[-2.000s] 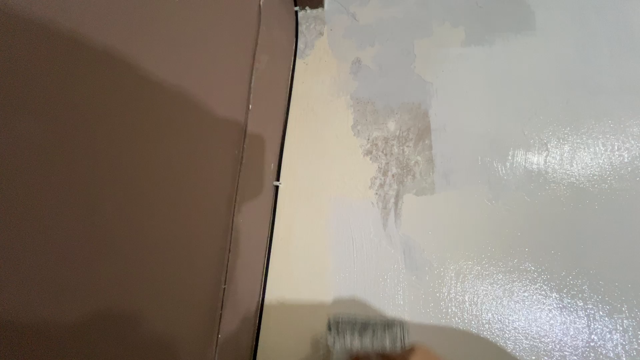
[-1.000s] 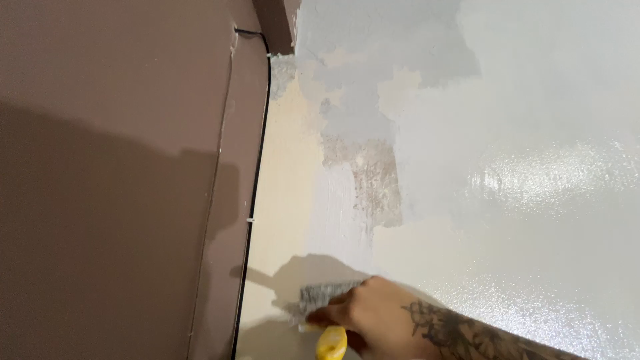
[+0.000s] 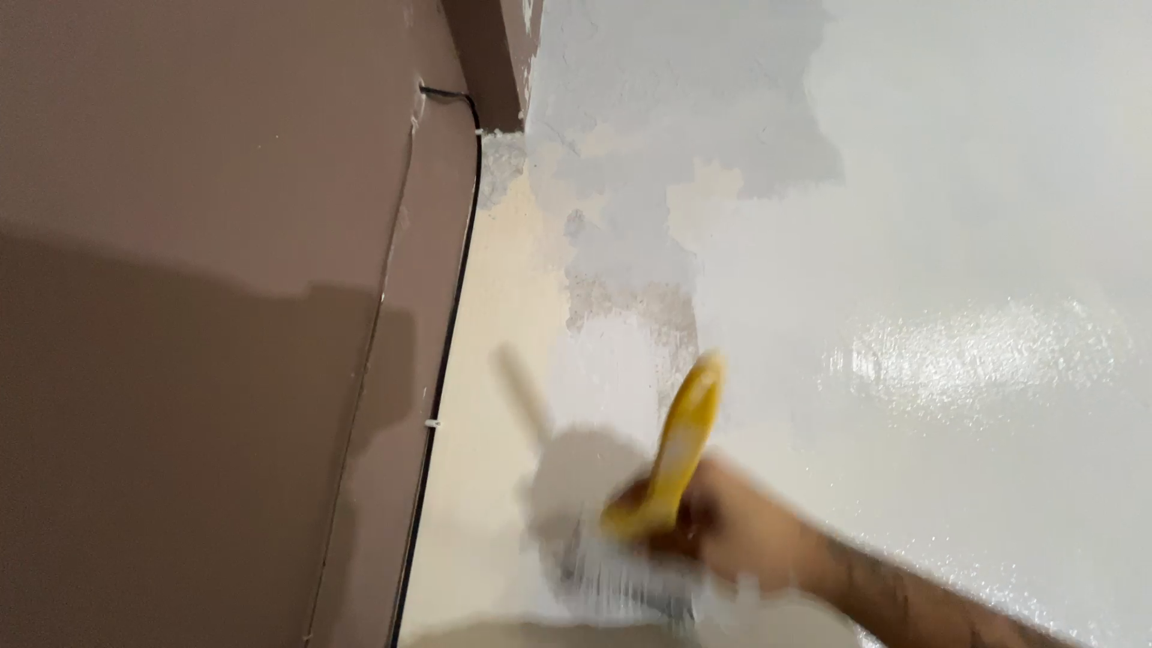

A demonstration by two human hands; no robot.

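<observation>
My right hand, at the lower right with a tattooed forearm behind it, grips a paintbrush with a yellow handle. The handle points up, and the blurred, paint-coated bristles point down against the wall. Around the brush the wall bears wet, glossy pale paint. A rough brownish-grey patch shows above the hand, partly covered by white paint. Left of the brush runs a cream strip of wall. My left hand is out of view.
A brown wall panel fills the left side. A black cable runs down its edge, held by a small white clip. A brown beam meets the corner at the top. Shadows fall across both surfaces.
White paint now covers more of the brownish-grey patch than two seconds ago. The brush handle has swung from facing the camera to pointing upward. The view has shifted.
</observation>
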